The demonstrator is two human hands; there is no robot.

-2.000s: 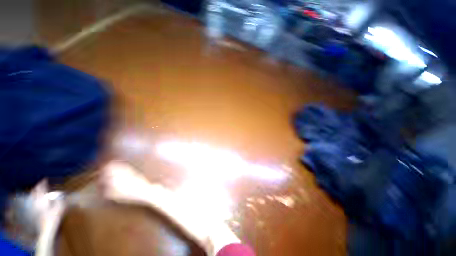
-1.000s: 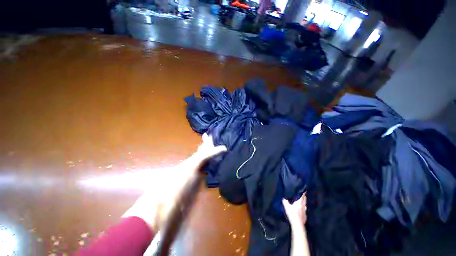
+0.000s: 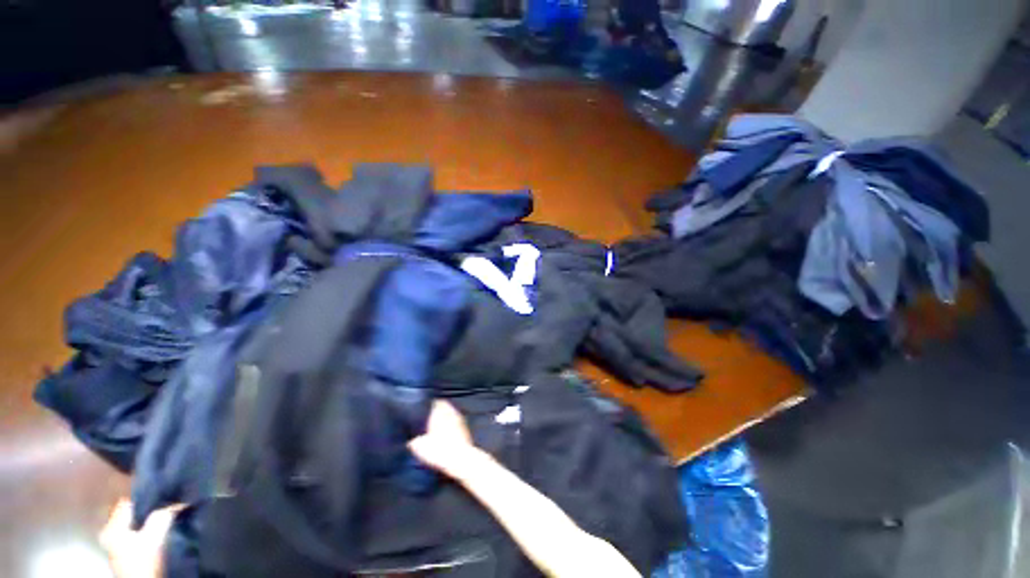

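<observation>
A large heap of dark garments (image 3: 305, 418), black and navy, lies bunched on the brown table in front of me. White pieces (image 3: 508, 277) show on its upper part. My right hand (image 3: 443, 440) grips navy cloth at the middle of the heap, its fingertips hidden in the folds. My left hand (image 3: 138, 542) is at the heap's lower left edge, cut off by the bottom of the picture, with its fingers partly behind the cloth.
A tied bundle of grey-blue garments (image 3: 841, 243) lies at the table's right corner, beside more black cloth. A blue plastic bag (image 3: 725, 508) is below the table edge (image 3: 740, 427). A pale pillar (image 3: 904, 68) stands behind. The brown table top (image 3: 486, 124) extends left and back.
The dark heap has moved left across the table, apart from the grey-blue bundle. Both hands have moved left with it. More table corner and the blue bag now show.
</observation>
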